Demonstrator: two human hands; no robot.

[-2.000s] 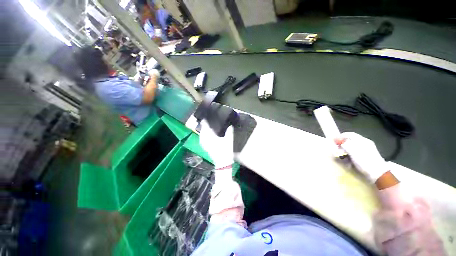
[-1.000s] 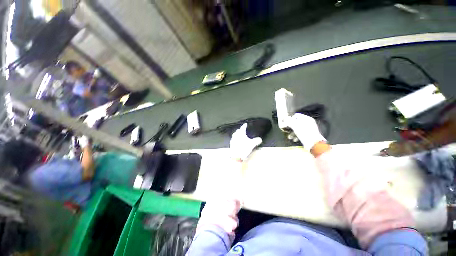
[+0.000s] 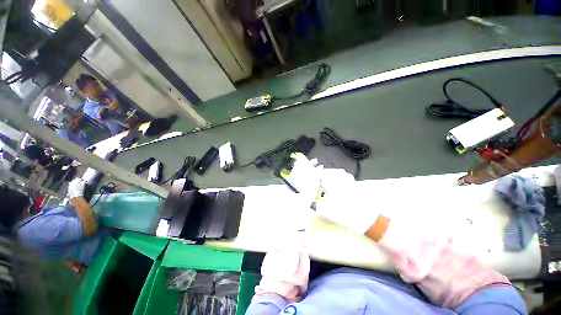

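Observation:
My left hand [image 3: 301, 178] and my right hand [image 3: 335, 189], in white gloves, meet over the bench edge around a white adapter inner unit [image 3: 294, 165]. White gloves hide much of the unit and blend with it. A thin black output cord [image 3: 347, 145] lies coiled on the belt beyond and runs down toward my right hand. Black adapter cases [image 3: 206, 214] stand in a row at the left of the bench.
The dark green belt [image 3: 393, 132] carries white units with cords, including one at right [image 3: 481, 130]. A brown-orange bracket [image 3: 517, 151] and a blue-grey rag [image 3: 521, 206] are at right. A green bin [image 3: 203, 257] holds bagged cases below left. A person [image 3: 55, 231] sits at far left.
My right hand has drawn the unit left and down from over the belt to my left hand. Its coiled cord now shows on the belt. The view has shifted slightly.

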